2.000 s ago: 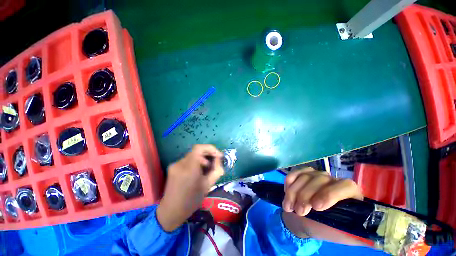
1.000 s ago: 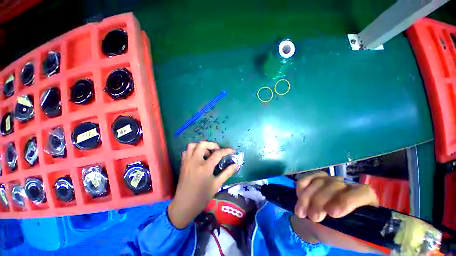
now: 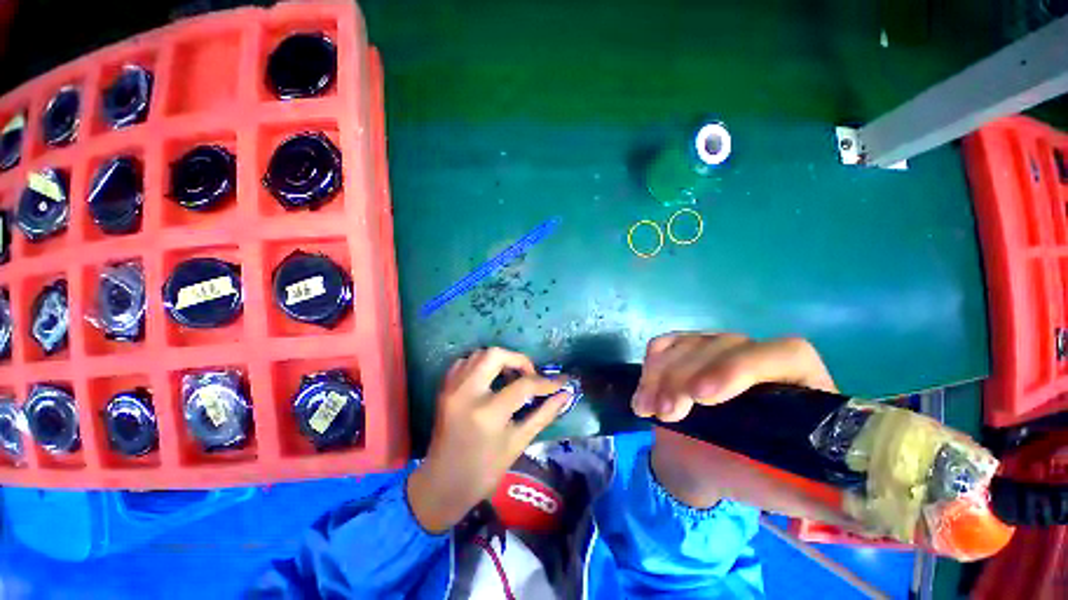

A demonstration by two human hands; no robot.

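My left hand (image 3: 492, 428) holds a small round black and silvery lens assembly (image 3: 562, 393) in its fingertips near the bench's front edge; the fingers hide most of it. My right hand (image 3: 726, 373) is closed on the thick black barrel of the electric screwdriver (image 3: 779, 436). The screwdriver's taped, orange-red rear end points to the right. Its dark front end points left at the lens assembly, close beside it; whether the tip touches cannot be told. Tiny black screws (image 3: 509, 293) lie scattered beside a blue stick (image 3: 492, 267) on the green mat.
A red-orange compartment tray (image 3: 377, 234) at left holds round black pieces, some with pale labels. Two yellow rings (image 3: 645, 239) lie near a green bottle with a white top (image 3: 712, 143). A grey metal post (image 3: 972, 100) stands at the upper right, with stacked red-orange trays (image 3: 1013, 270) at the right edge.
The screwdriver and my right hand have moved up and left, bringing the front end beside the lens assembly. My left hand has turned the assembly. The camera view has shifted.
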